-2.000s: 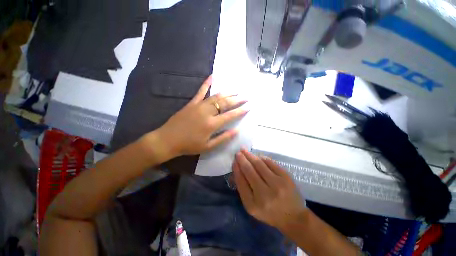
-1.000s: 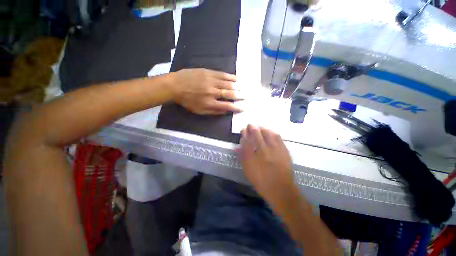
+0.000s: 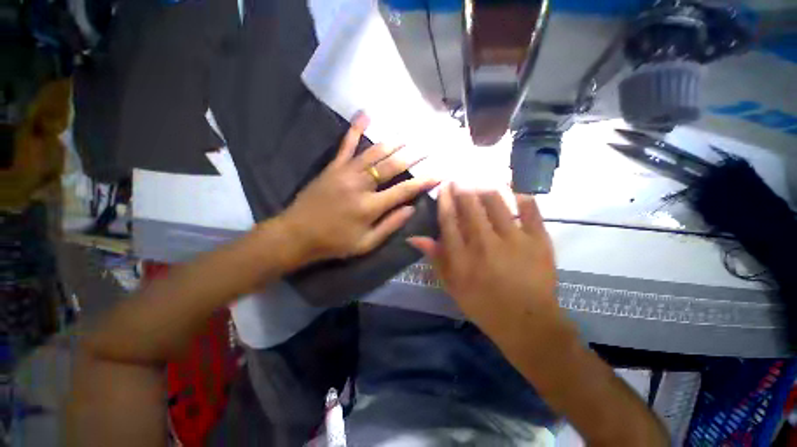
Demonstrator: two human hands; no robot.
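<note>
A dark grey-brown garment panel (image 3: pixel 271 131) lies on the white machine table, its lower part over the front edge. A pale cloth piece (image 3: pixel 349 65) shows along its right side, running toward the bright needle area. Another pale part (image 3: pixel 271 316) hangs below the panel at the table edge. My left hand (image 3: pixel 354 205) lies flat on the panel, fingers spread. My right hand (image 3: pixel 498 253) rests at the panel's right edge, fingertips just in front of the presser area of the sewing machine (image 3: pixel 494 79). Glare hides the needle and foot.
Thread snips (image 3: pixel 660 157) and a black fuzzy bundle (image 3: pixel 751 214) lie right of the needle. A second dark panel (image 3: pixel 162 96) lies at the left. A red basket (image 3: pixel 194 375) is below left, a blue basket (image 3: pixel 743 406) below right. A white pen-like item (image 3: pixel 335 421) is near the lap.
The panel has turned, its lower end swinging right, and its lower edge is bunched at the table's front. My left hand's fingers have spread. My right hand has moved closer to the presser area.
</note>
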